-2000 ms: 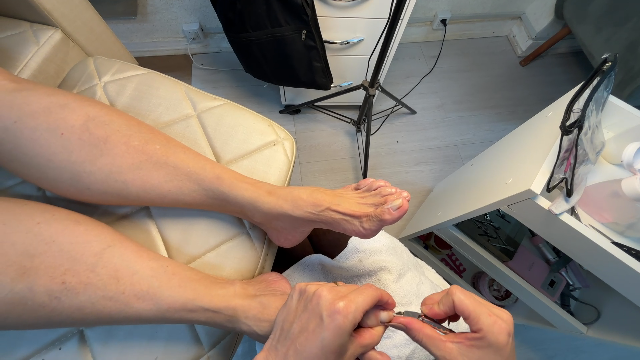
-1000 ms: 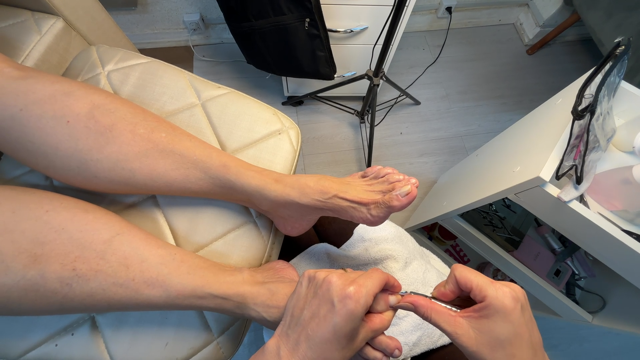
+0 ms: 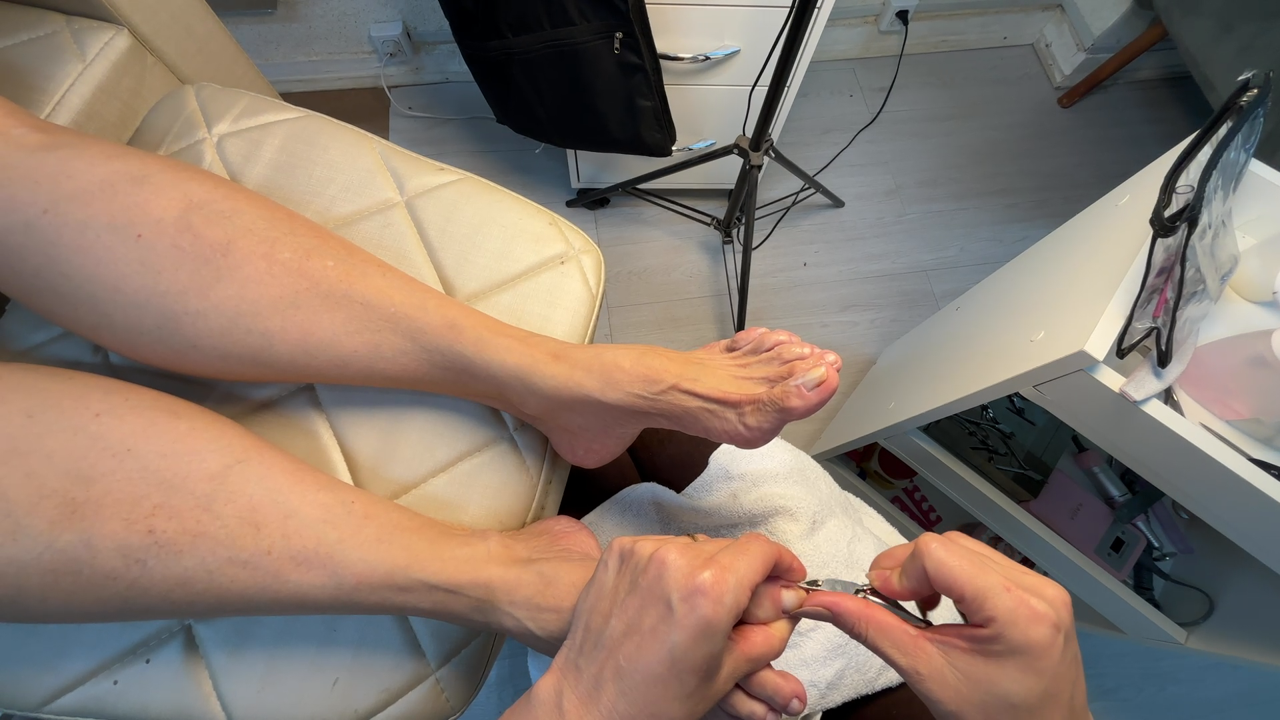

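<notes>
My right hand (image 3: 975, 620) grips metal cuticle nippers (image 3: 865, 592), whose tip touches a toe at its nail. My left hand (image 3: 675, 620) is closed around the toes of the person's nearer foot (image 3: 535, 575), holding one toe between its fingers; other toes show below it. The person's other foot (image 3: 690, 395) lies farther off, its toes pointing right. Under the held foot a white terry towel (image 3: 790, 520) is spread. Part of the nearer foot is hidden by my left hand.
A cream quilted chair (image 3: 480, 240) supports the legs. At the right stands a white cart (image 3: 980, 310) with tools on its shelves and a clear pouch (image 3: 1190, 230) on top. Behind are a black tripod stand (image 3: 745, 190), a black bag (image 3: 570, 80) and white drawers (image 3: 725, 110).
Both hands stay at the nearer foot with the nippers by a toe. The nippers and my right hand's fingers have changed their angle slightly.
</notes>
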